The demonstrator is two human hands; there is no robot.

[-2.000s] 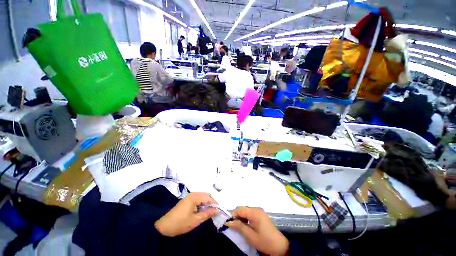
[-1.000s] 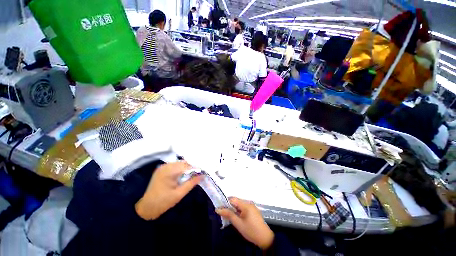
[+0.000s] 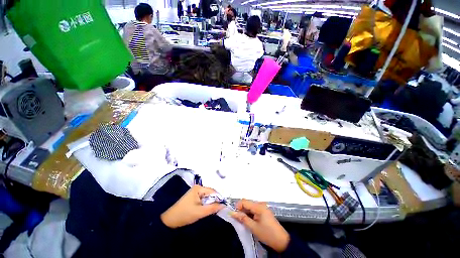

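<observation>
My left hand (image 3: 189, 207) and my right hand (image 3: 262, 224) pinch the white facing strip (image 3: 237, 227) close together, in front of the table's front edge. The strip has a dark edge and is joined to the navy garment panel (image 3: 121, 221), which covers my lap. More white facing curves up to the left onto the table. The sewing machine's needle area (image 3: 247, 143) is beyond my hands, with no cloth seen under it. Scissors (image 3: 308, 182) with yellow and green handles lie to the right.
A checked fabric piece (image 3: 113, 142) lies on the table at left. A mint-green block (image 3: 299, 143) and a phone (image 3: 335, 103) rest on the machine. A green bag (image 3: 70, 40) hangs at upper left. Thin-handled tools (image 3: 337, 197) lie beside the scissors. People sit at stations beyond.
My hands, apart along the strip one second ago, are now close together. More white facing shows on the table to their left. The camera view has shifted slightly.
</observation>
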